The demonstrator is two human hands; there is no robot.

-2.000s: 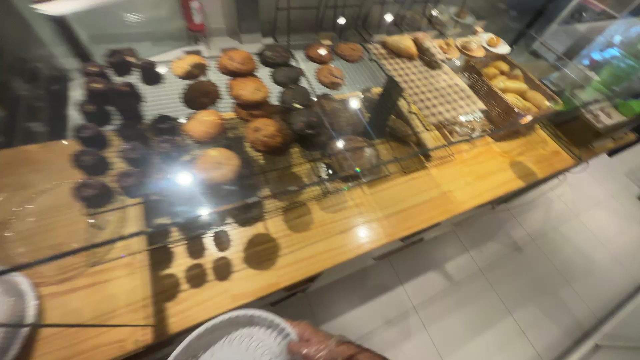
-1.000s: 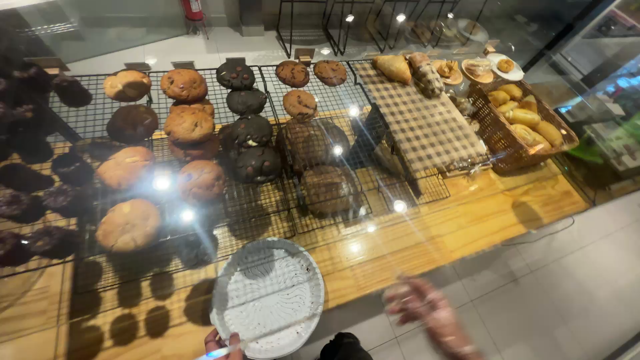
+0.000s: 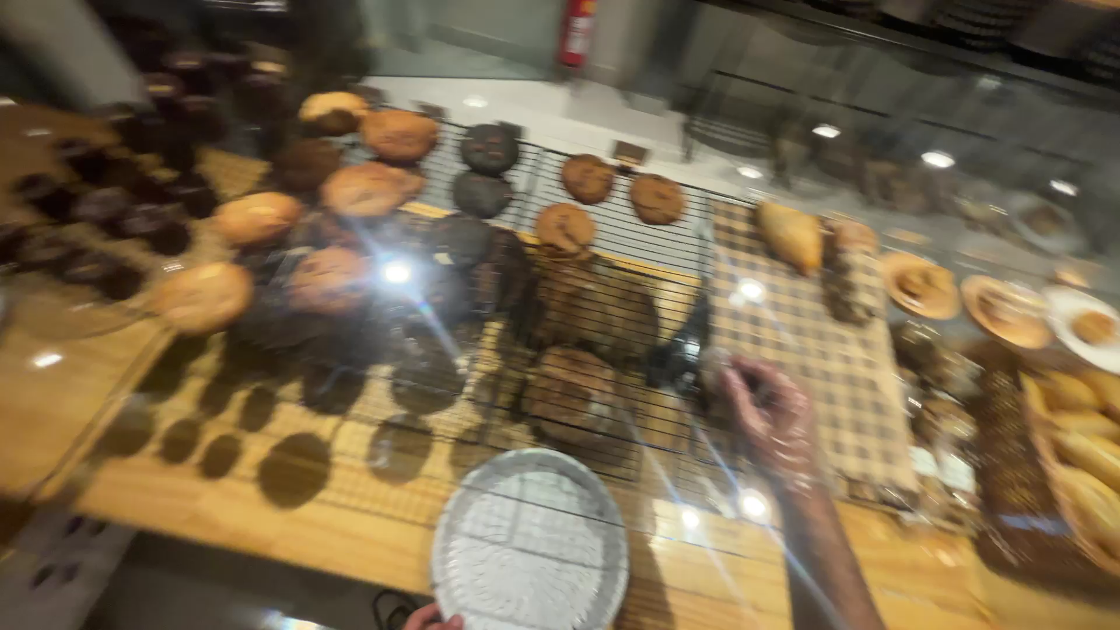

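A round white plate (image 3: 530, 542) with a ribbed surface is tilted over the front edge of the wooden counter. My left hand (image 3: 433, 618) grips its lower left rim. My right hand (image 3: 774, 411), in what looks like a clear plastic glove, is over the left side of a checkered cloth or paper (image 3: 814, 376), beside a dark object (image 3: 682, 350) on the wire rack (image 3: 647, 254). Its fingers are bent; blur hides whether anything is between them. Brown cookies (image 3: 564, 229), dark cookies (image 3: 490, 149) and larger pale ones (image 3: 206, 296) lie on the racks.
A wicker basket (image 3: 1006, 455) of bread rolls (image 3: 1089, 437) stands at the right, near small plates (image 3: 1085, 328) of pastry. An elongated pastry (image 3: 790, 234) lies on the checkered sheet. Dark baked goods (image 3: 105, 210) fill the left. Reflections suggest glass above the counter.
My right hand has moved from in front of the counter to above the checkered sheet's left edge. The plate stays in my left hand near the counter's front. The view has shifted.
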